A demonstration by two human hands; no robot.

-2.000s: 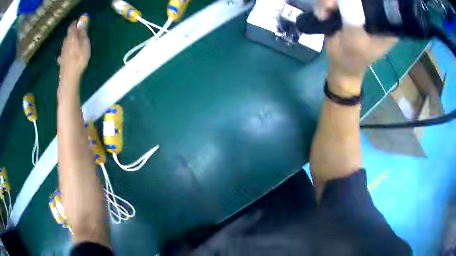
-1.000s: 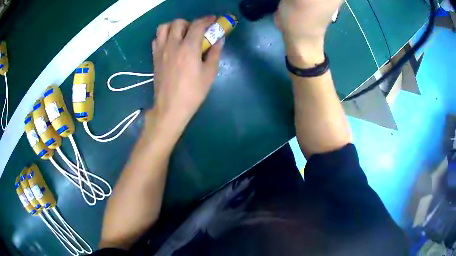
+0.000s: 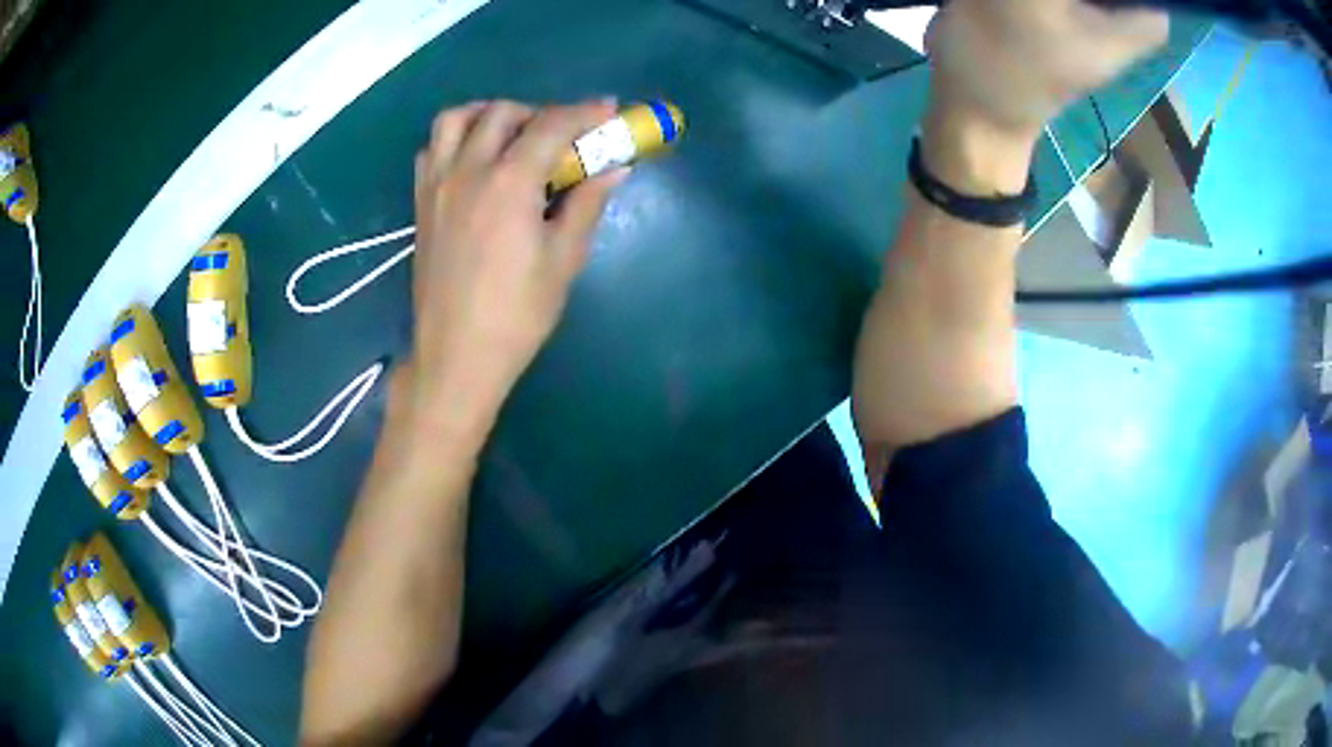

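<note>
My left hand holds a yellow unit with a white label and a blue end band on the green bench. Its white cord loop comes out on the left side of the hand. My right hand is at the top edge of the picture, blurred, with fingers curled around the black screwdriver, which is mostly cut off by the edge. The tool's tip is not clearly visible.
A single yellow unit and groups of several units lie at left, cords trailing. A curved white rail crosses the bench. Part of the feeder shows at top. A black cable and cartons are at right.
Since one second ago, my right hand has moved up and right, away from the held unit. My left hand has shifted slightly left and down with the unit, which lies flatter.
</note>
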